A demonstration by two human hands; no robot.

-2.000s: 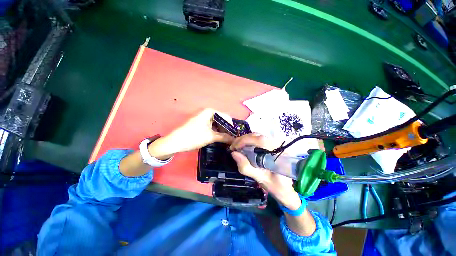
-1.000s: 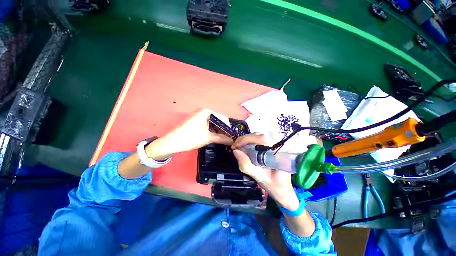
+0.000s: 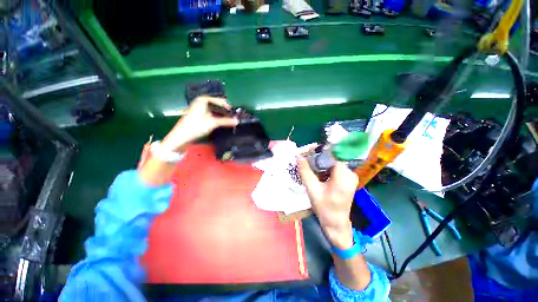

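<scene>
My left hand holds the opened black device housing by its upper part, over the far edge of the salmon-red mat. The hand and housing are somewhat blurred. My right hand holds the green-topped screwdriver to the right of the white paper. Its tip is hidden or blurred, and the tool is apart from the housing. Dark screws on the white paper are partly visible beside my right fingers.
The orange screwdriver hangs just right of my right hand. A blue tray and blue-handled pliers lie at right. Black units pile up at far right. Another black unit stands behind my left hand. Cables hang at right.
The view has tilted up. My left hand has moved the housing away from me to the mat's far edge. My right hand has drawn the green-topped screwdriver away from it.
</scene>
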